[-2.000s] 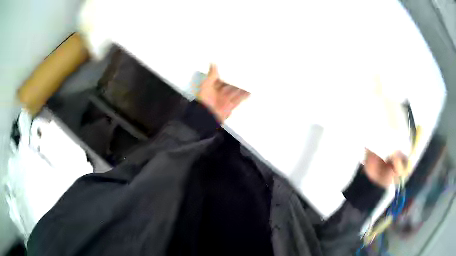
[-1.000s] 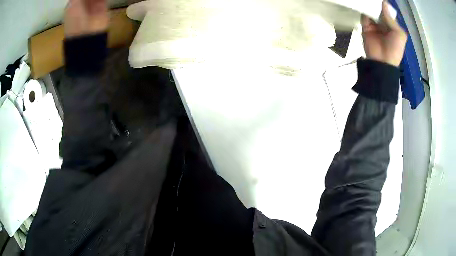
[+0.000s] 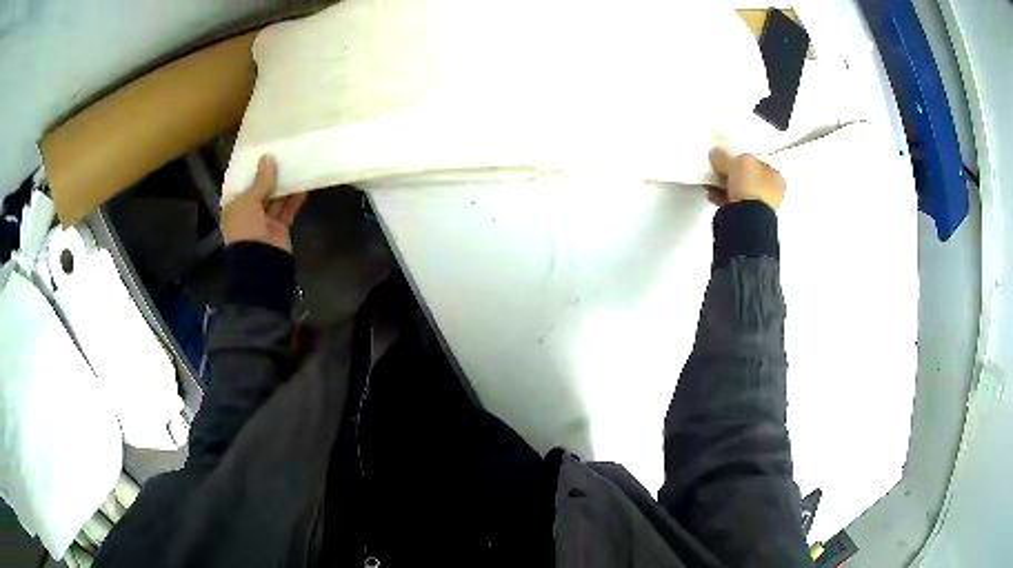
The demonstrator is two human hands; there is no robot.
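A cream fabric panel (image 3: 489,100) lies over the far side of the white table, its near edge running from left to right. Thin layered edges show along it. My left hand (image 3: 262,213) pinches the panel's near left corner beyond the table's left edge, thumb on top. My right hand (image 3: 749,180) holds the near right corner above the table, thumb on top, fingers below. What lies under the panel is mostly hidden.
A small black angular item (image 3: 783,67) lies at the far right of the white table (image 3: 522,288). A brown cardboard roll (image 3: 150,117) is at the left, with white rolls and cloth (image 3: 117,333) below it. A blue bar (image 3: 922,122) stands beyond the right edge.
Both hands have come nearer, and the left now holds the panel's corner. The panel held raised by my right hand now lies flat over the far side. The view turned from the earlier table side.
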